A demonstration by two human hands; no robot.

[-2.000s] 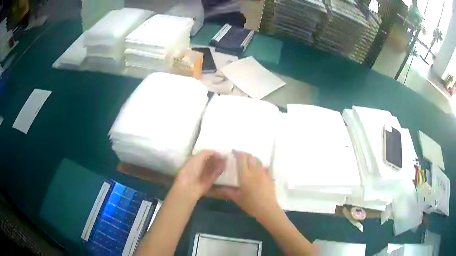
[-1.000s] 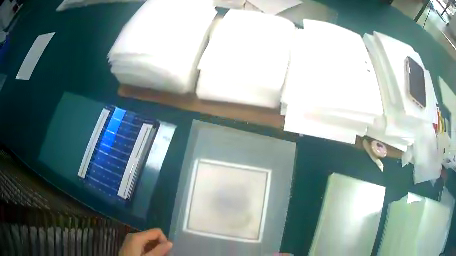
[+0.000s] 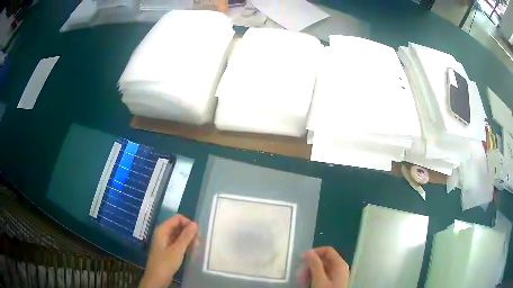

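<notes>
A greyish see-through sheet of clear bonding film lies in front of me. Under it shows a white-outlined rectangle with a pale smudgy centre. My left hand pinches the film's left edge with thumb and fingers. My right hand pinches its right edge, low in the picture. The film's near edge is cut off by the frame. A pile of blue cell strings with white side strips lies left of my left hand.
Two film stacks stand on a brown board beyond the film. Backing sheets, a phone and a tape roll are right. Glass panes lie near right; a white strip lies far left.
My hands have come from the second film stack to the sheet's two side edges. The film now lies over the outlined rectangle. The view tilted down, then slightly back up.
</notes>
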